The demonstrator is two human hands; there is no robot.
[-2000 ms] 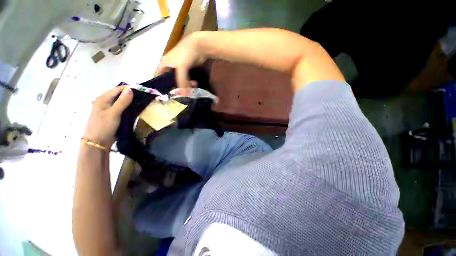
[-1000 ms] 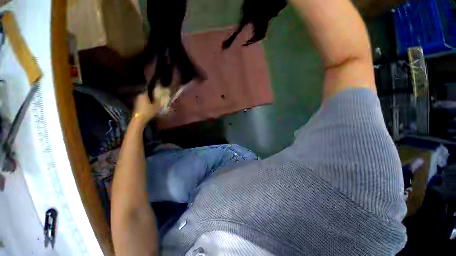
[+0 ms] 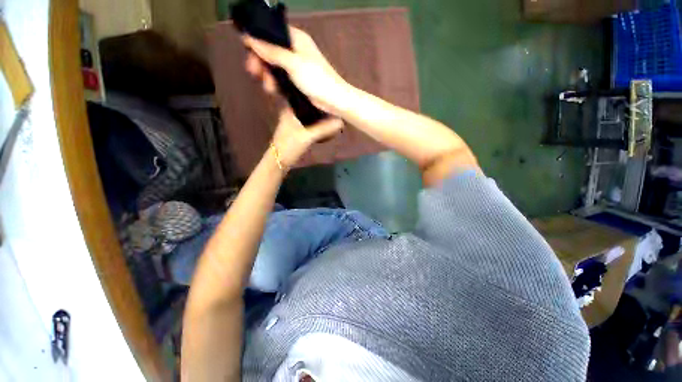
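A narrow bundle of black cloth is held up over the floor, away from the table. My right hand is wrapped around its middle, fingers bent round it. My left hand, with a thin bracelet at the wrist, is at the bundle's lower end, its thumb side against it. The left fingers are partly hidden and slightly blurred. The top of the bundle reaches the upper picture edge, with a small pale spot there.
A reddish-brown cardboard sheet lies on the green floor below my hands. The white table with wooden edging is at left, with small snips on it. A cardboard box and blue basket stand at right.
My right hand has come in from the upper edge and now grips the black bundle. My left hand has moved right and up. The hanging black strips are now a compact bundle.
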